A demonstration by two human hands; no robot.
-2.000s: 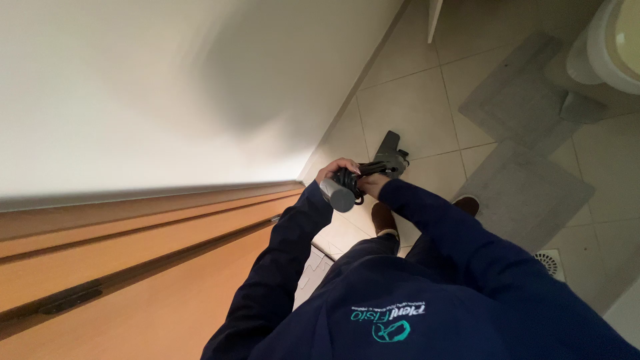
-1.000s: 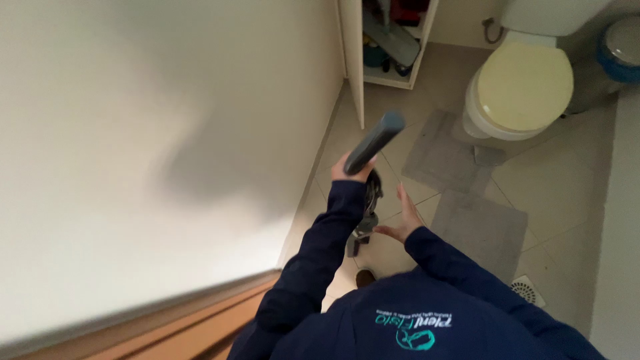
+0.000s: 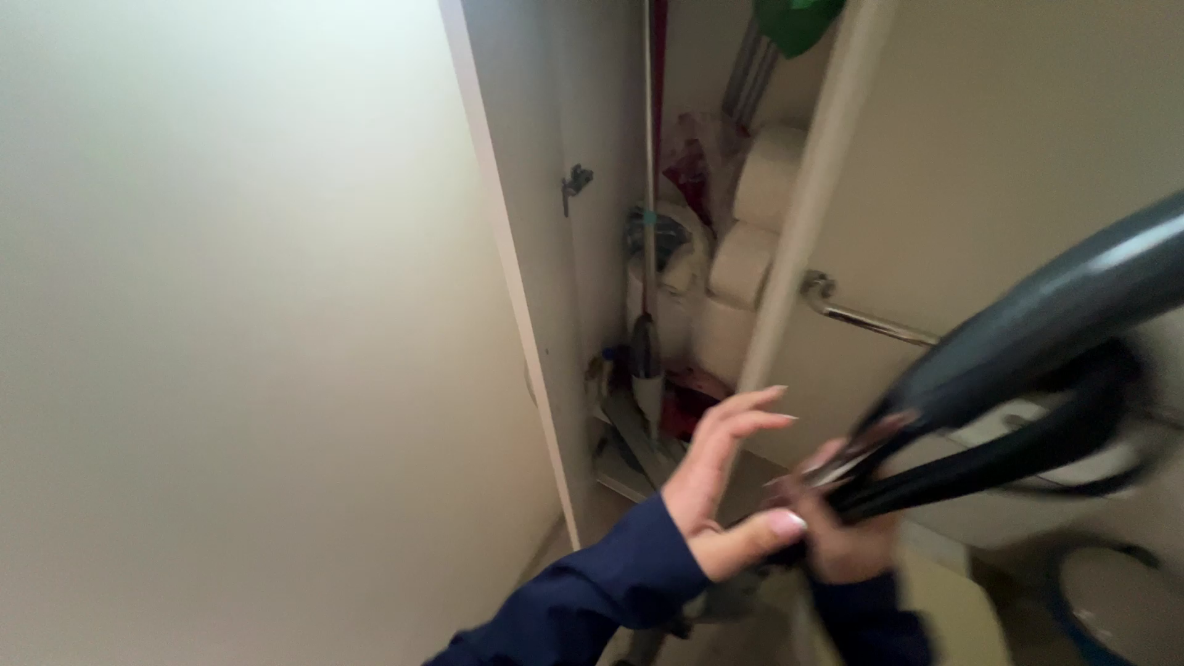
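My right hand [image 3: 846,532] is closed around the dark handle section of what looks like an upright vacuum cleaner [image 3: 1027,324], with a black cord or strap beside the grip; this area is blurred. The handle slants up to the right edge of the view. Just left of it, my left hand [image 3: 731,481] has its fingers apart and its thumb close to the grip, holding nothing. Lower parts of the appliance show dimly beneath my hands near the floor.
An open cabinet [image 3: 800,222] holds stacked white rolls [image 3: 772,180], a metal pole [image 3: 649,148] and red items. Its door [image 3: 518,268] stands open at left. A metal grab bar [image 3: 874,322], a toilet lid [image 3: 953,601] and a bin [image 3: 1124,601] are at right.
The view has swung up toward the cabinet. A second ago my left hand held the dark handle and my right hand was apart from it; now my right hand grips it and my left is free.
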